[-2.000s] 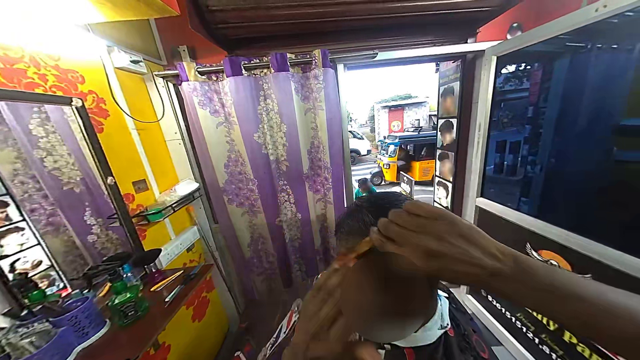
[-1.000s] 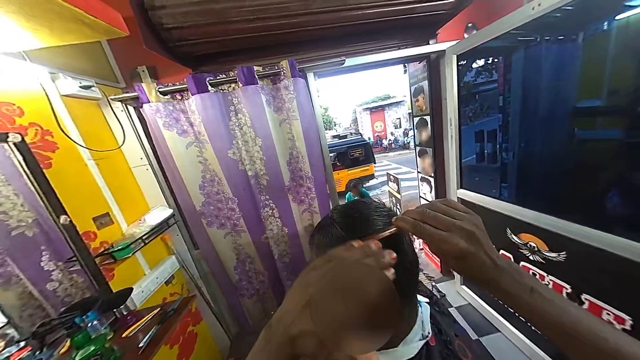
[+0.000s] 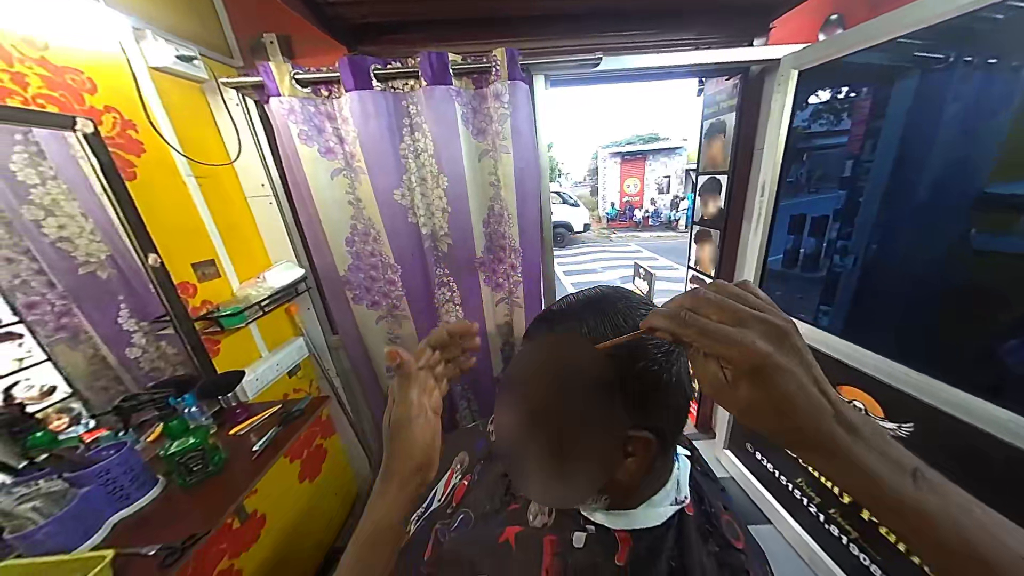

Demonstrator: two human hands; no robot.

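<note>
A seated person's head with short dark wet-looking hair (image 3: 596, 308) is before me. My right hand (image 3: 720, 336) grips a thin orange-brown comb (image 3: 622, 339), whose far end lies at the hair above the forehead. My left hand (image 3: 428, 372) is raised beside the face, fingers apart, holding nothing and touching nothing. Around the person's neck is a white neck strip (image 3: 644, 506), above a dark patterned barber's cape (image 3: 576, 548).
A counter (image 3: 240, 472) at left bears purple plastic baskets (image 3: 120, 472), a green bottle (image 3: 192, 452) and scissors (image 3: 172, 550). A mirror (image 3: 152, 256) stands behind it. A floral curtain (image 3: 416, 200) hangs ahead; a glass-panelled door (image 3: 896, 200) is at right.
My left hand has moved left, away from the person's head, where it was a second ago. The right hand stays at the hair with the comb. Outside, the yellow auto-rickshaw has gone from view.
</note>
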